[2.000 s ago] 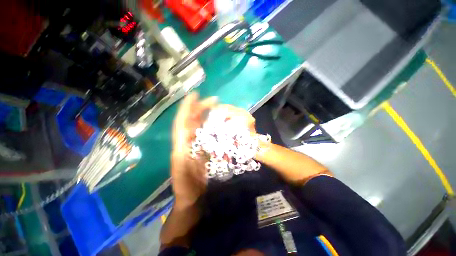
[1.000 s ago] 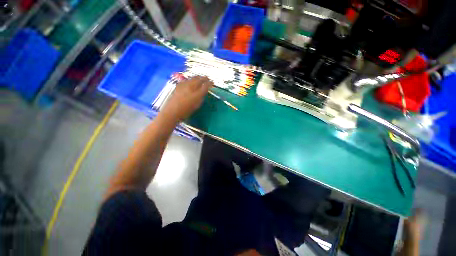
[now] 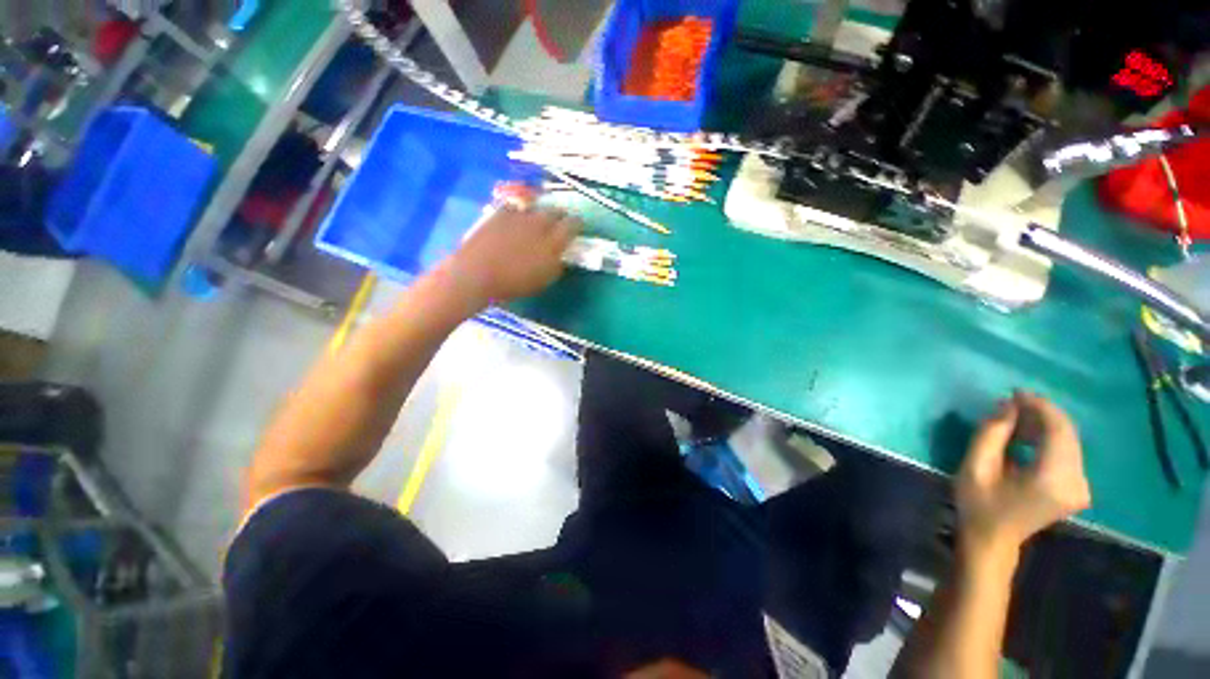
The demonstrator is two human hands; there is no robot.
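Observation:
My left hand (image 3: 520, 252) is over the right rim of the large blue bin, closed on a small bundle of white wire leads (image 3: 613, 257). Their orange tips point right, low over the green bench. A larger pile of white leads with orange tips (image 3: 610, 153) lies just behind, and one lead lies at an angle between pile and hand. My right hand (image 3: 1022, 471) is at the bench's front edge on the right, fingers curled with a gap between them, nothing visible in it.
The large blue bin (image 3: 378, 219) stands at the left bench edge. A small blue bin of orange parts (image 3: 613, 66) is behind the pile. The crimping machine (image 3: 916, 159) is at back centre-right, with a curved metal tube (image 3: 1108, 272). Black-handled pliers (image 3: 1157, 411) lie right.
Since one second ago, my left hand has taken hold of a small bundle. My right hand has come up from the lower right to the bench's front edge. The view has shifted slightly.

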